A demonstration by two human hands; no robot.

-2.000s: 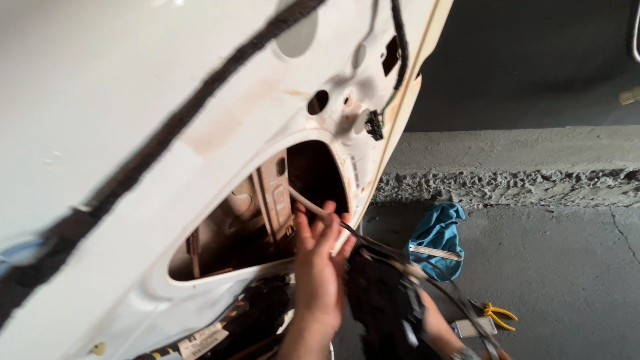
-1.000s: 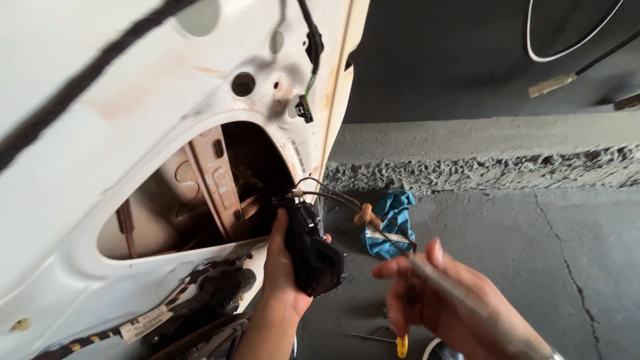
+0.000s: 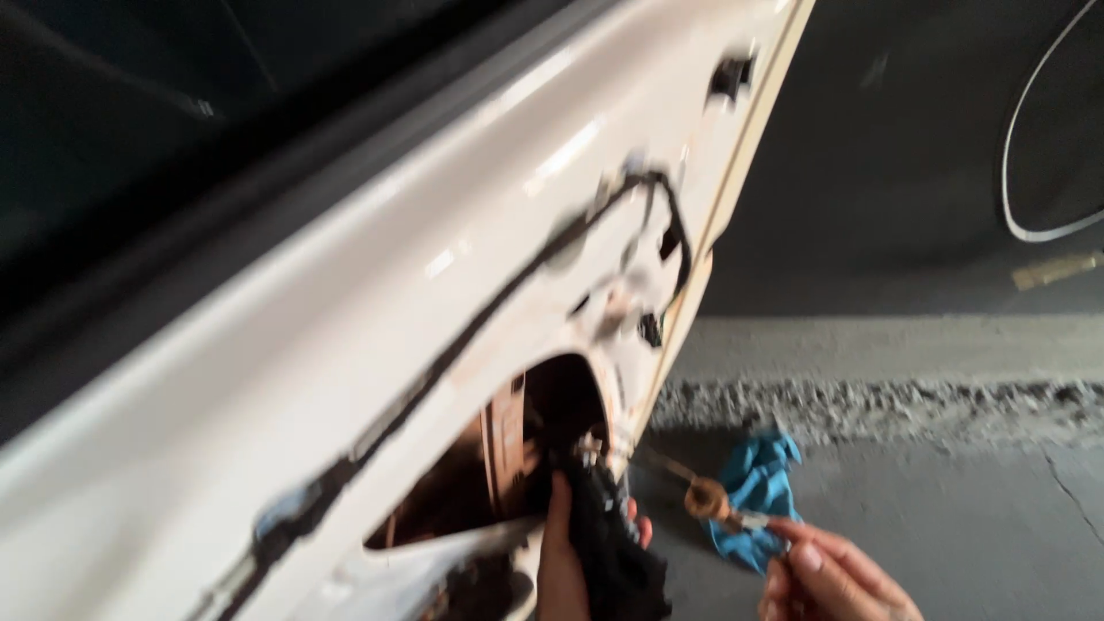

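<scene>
My left hand (image 3: 565, 552) grips a black door latch mechanism (image 3: 608, 543), upright at the lower right edge of the large opening (image 3: 457, 483) in a white car door (image 3: 388, 285). To the right, my right hand (image 3: 828, 569) pinches the end of a thin cable or rod that carries a round tan grommet (image 3: 706, 498). The thin line runs from the grommet back toward the latch; its middle is blurred. Inside the opening shows a rusty brown metal channel (image 3: 504, 444). The lower parts of both hands lie outside the frame.
A black wiring harness (image 3: 483, 319) crosses the door panel, with a connector (image 3: 651, 329) hanging by its edge. A blue cloth (image 3: 759, 483) lies on the grey floor behind my right hand. A rough concrete ledge (image 3: 862, 414) and a dark wall with a white cable loop (image 3: 1007, 172) stand beyond.
Two seconds ago both hands were together by the opening. My right hand has since moved right, away from the latch, and holds the end by the grommet. The view has swung toward the window.
</scene>
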